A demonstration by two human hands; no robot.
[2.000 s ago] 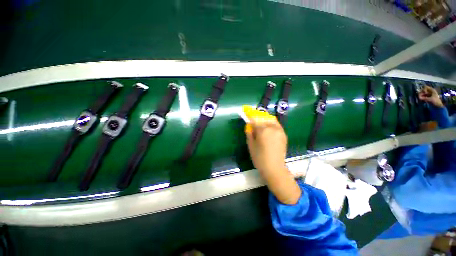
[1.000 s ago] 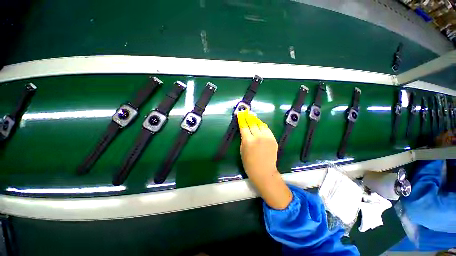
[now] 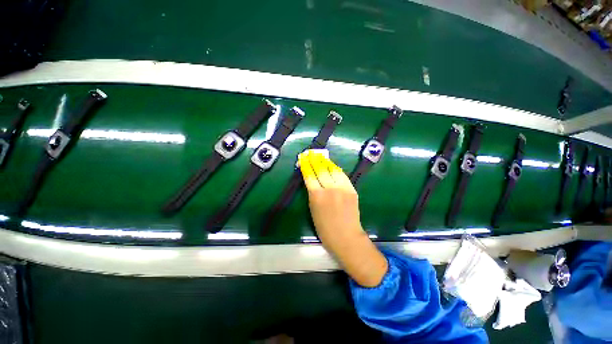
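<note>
My right hand (image 3: pixel 333 205), with yellow finger cots on its fingertips, presses a small white wipe (image 3: pixel 323 153) onto a smartwatch (image 3: pixel 290 190) lying back up on the green belt. The fingers mostly hide its case; its black strap shows above and below them. Another smartwatch (image 3: pixel 266 155) lies just left of the hand, and one (image 3: pixel 373 150) just right. Several more lie slanted along the belt, their round sensors showing. A small blurred skin-toned patch at the bottom edge may be my left hand; its state is hidden.
Whitish rails (image 3: pixel 134 254) border the belt. At the lower right are a bagged pack of white wipes (image 3: pixel 473 277), a crumpled white cloth (image 3: pixel 515 302) and a whitish bottle with a metal top (image 3: pixel 535 268). Another person's blue sleeve (image 3: pixel 585 289) is at the right edge. Clear film lies lower left.
The view has shifted, and the rails and bottle sit lower and further right. My right hand has gone from one watch to the neighbouring watch on its left, still with the wipe.
</note>
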